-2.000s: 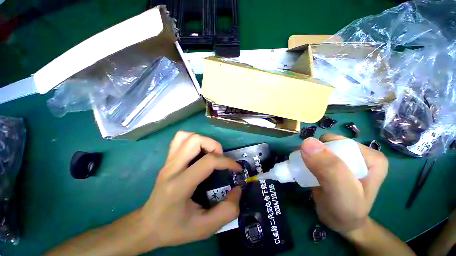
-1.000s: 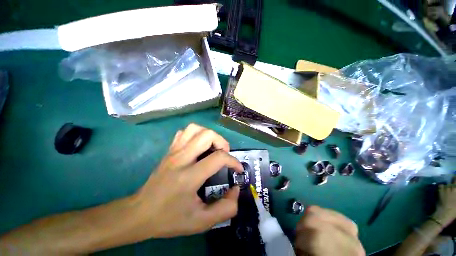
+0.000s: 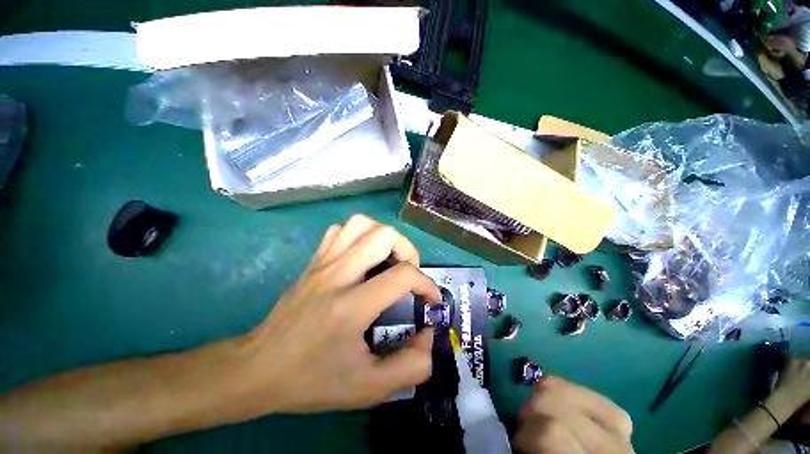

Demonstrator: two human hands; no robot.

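Observation:
My left hand (image 3: 355,324) pinches a small shiny housing (image 3: 436,314) between thumb and fingertip at the upper nest of the black fixture (image 3: 471,293). A translucent white needle-tip bottle (image 3: 480,412) points up from the bottom edge. Its yellow tip is just below and right of the housing. My right hand (image 3: 575,424) is at the bottle's right side, curled and cut off by the bottom edge; its grip on the bottle is mostly hidden. The lower nest is dark and partly behind the bottle. Several loose housings (image 3: 575,306) lie right of the fixture.
A white carton (image 3: 311,186) with clear sleeves, a tan carton (image 3: 475,238) with ribbed strips and another open carton stand behind. A clear bag (image 3: 746,177) of housings and a dark slim tool (image 3: 677,377) lie right. A black cap (image 3: 139,229) lies left. Another person's hand (image 3: 795,386) shows at lower right.
The view has shifted. The bottle has swung from the right of the fixture to below it, its tip still near the housing. My right hand has moved down. My left hand keeps its pinch.

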